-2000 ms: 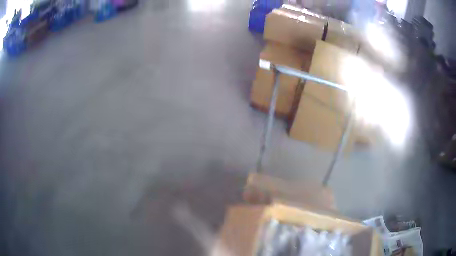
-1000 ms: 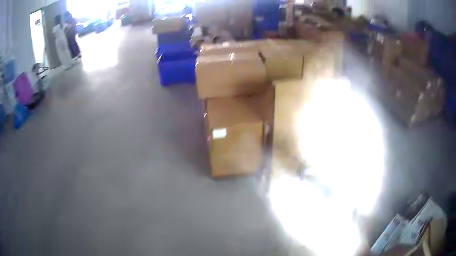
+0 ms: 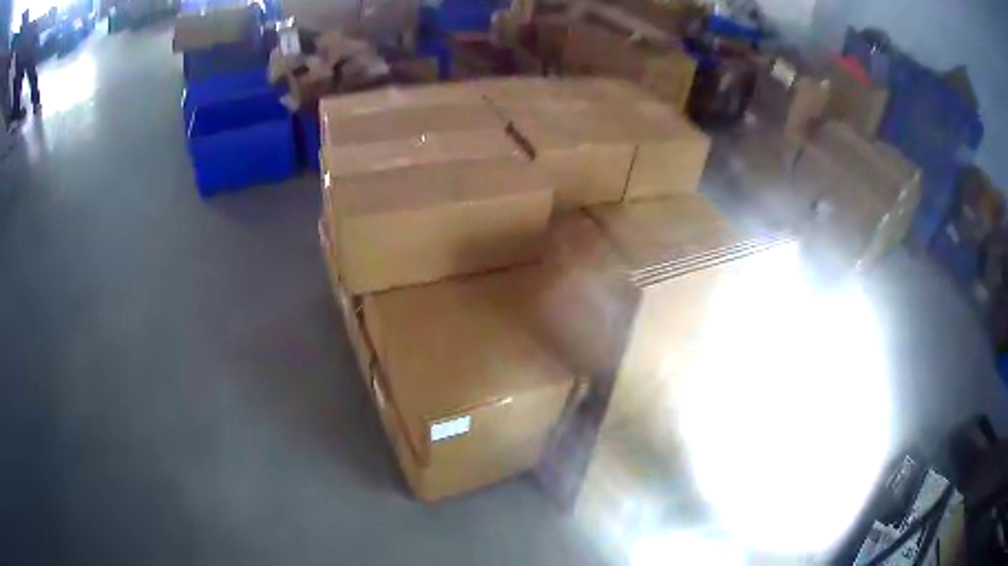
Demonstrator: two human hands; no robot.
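Note:
Neither my left hand nor my right hand can be made out. Nearest in front of me is a stack of taped brown cartons (image 3: 442, 232). The lower front carton (image 3: 475, 376) has a small white label (image 3: 450, 428) on its near side. Several flat cardboard sheets (image 3: 652, 343) stand upright just right of the stack. Strong glare hides much of their face. A blurred brownish patch lies between the stack and the sheets; I cannot tell what it is.
Blue crates (image 3: 243, 138) stand on the floor (image 3: 232, 365) behind left. More cartons (image 3: 857, 182) and blue containers (image 3: 934, 144) line the back and right. A person (image 3: 24, 66) stands far left. Printed sheets (image 3: 912, 520) show at the lower right.
The view has come closer to the carton stack and turned right. The stack and blue crates now appear further left. The trolley handle and open carton seen earliest are out of view.

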